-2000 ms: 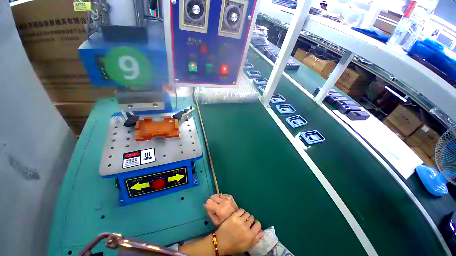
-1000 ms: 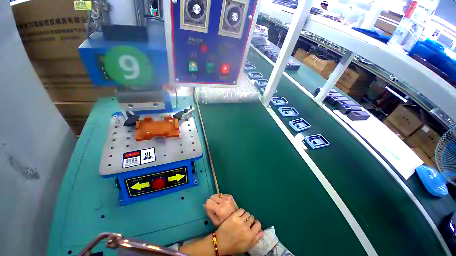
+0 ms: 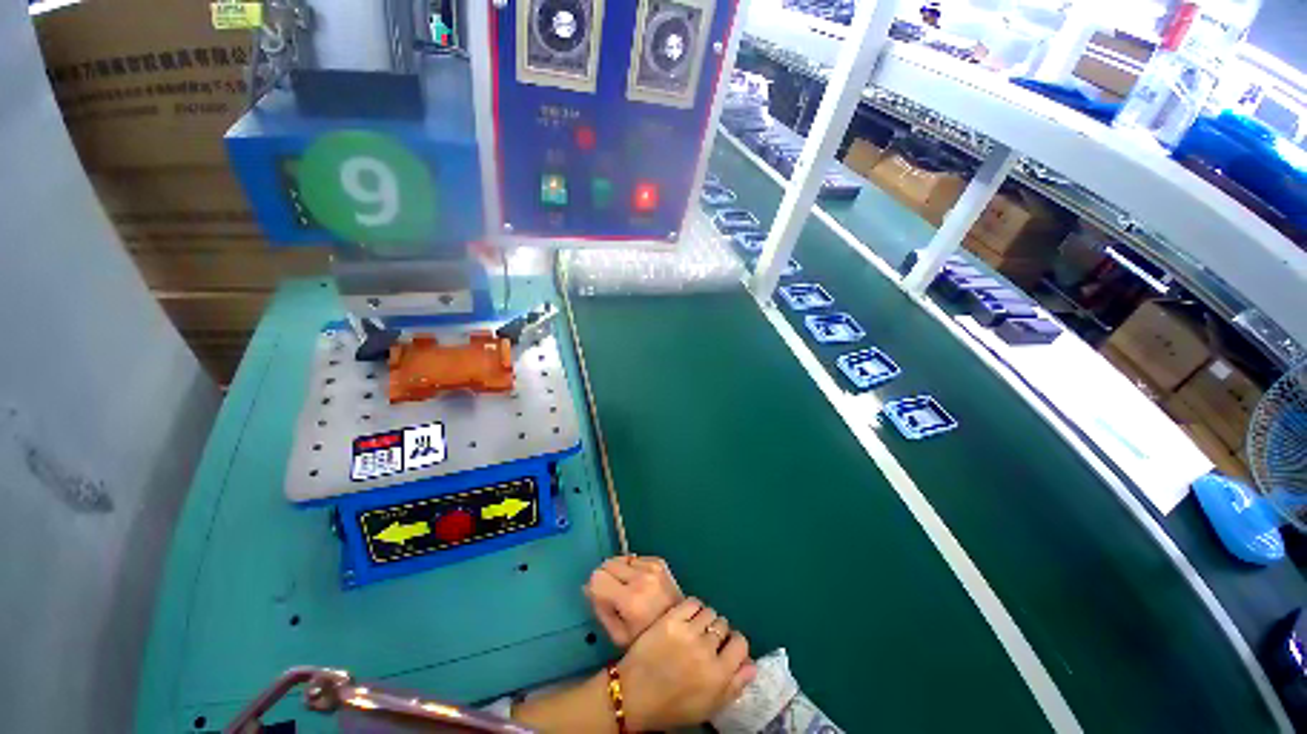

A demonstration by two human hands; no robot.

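Observation:
My left hand (image 3: 684, 665), with a beaded bracelet on its wrist, lies closed over my right wrist. My right hand (image 3: 632, 597) is curled with nothing visible in it, at the bench edge beside the belt. The orange-brown fixture nest (image 3: 452, 369) is empty on the perforated base plate (image 3: 337, 445), with small dark clamps either side. The press head (image 3: 351, 179) with a green 9 is above and behind it. Dark, pale-rimmed workpieces (image 3: 919, 416) lie in a row along the white line on the green conveyor belt (image 3: 717, 430).
The control panel (image 3: 609, 144) stands behind the belt's near end. Bubble wrap (image 3: 652, 265) lies below it. A white shelf post (image 3: 820, 151) rises beside the belt. Dark parts (image 3: 989, 301) line the far side. A metal bar (image 3: 387, 701) crosses the lower left. A blue object (image 3: 1237, 518) and a fan are at right.
The row of workpieces has moved along the belt, towards me and to the right. My hands, the nest and the press head have not visibly moved.

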